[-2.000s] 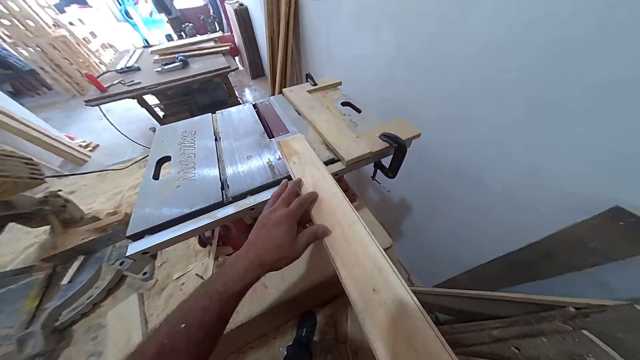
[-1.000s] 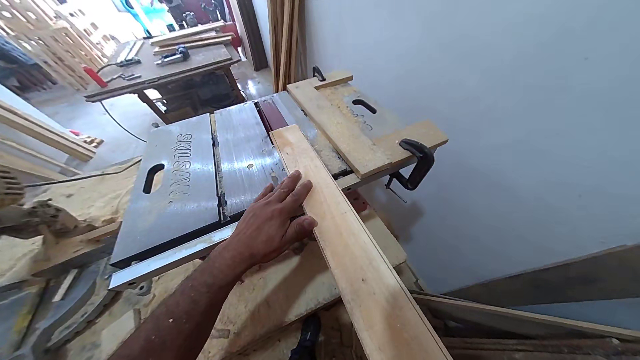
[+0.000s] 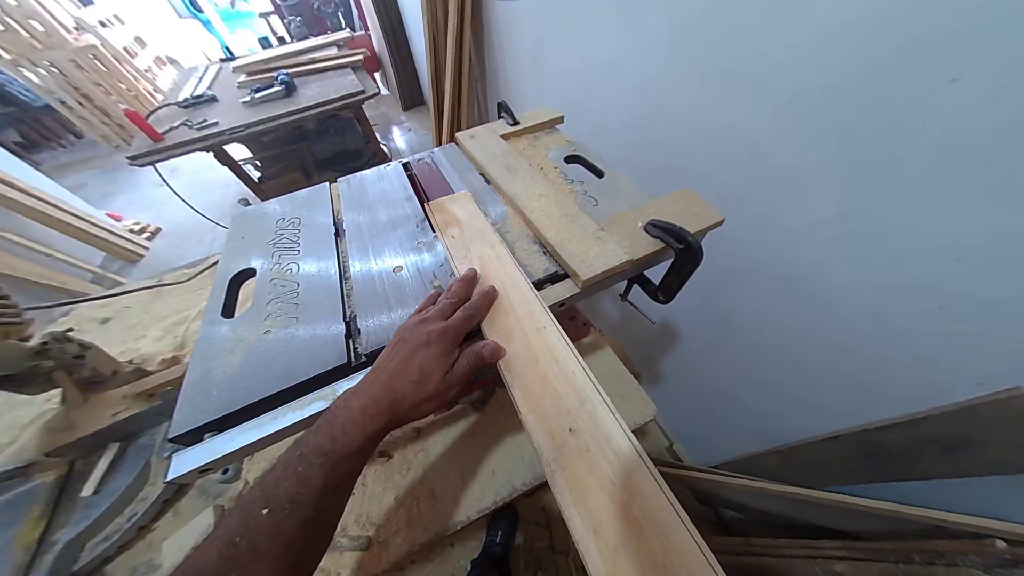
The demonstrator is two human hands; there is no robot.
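A long pale wooden board (image 3: 552, 376) lies lengthwise on the Skilsaw table saw (image 3: 392, 240), its far end near the red throat plate (image 3: 432, 180). My left hand (image 3: 440, 344) rests against the board's left edge, fingertips and thumb touching its top, without wrapping around it. To the board's right, a wooden fence (image 3: 544, 208) made of joined pieces is fixed to the saw table by a black C-clamp (image 3: 676, 260) in front and another clamp (image 3: 506, 113) at the back. No blade can be made out. My right hand is out of view.
Behind the saw stands a workbench (image 3: 240, 120) with power tools and wooden strips. A white wall (image 3: 760, 200) rises on the right, with planks (image 3: 880, 440) leaning low beside it. Sawdust and offcuts surround the saw at left. A dark shoe (image 3: 498, 536) shows below.
The view has shifted somewhat. My left hand stays at the board's left edge, its fingers now a little less spread than two seconds ago.
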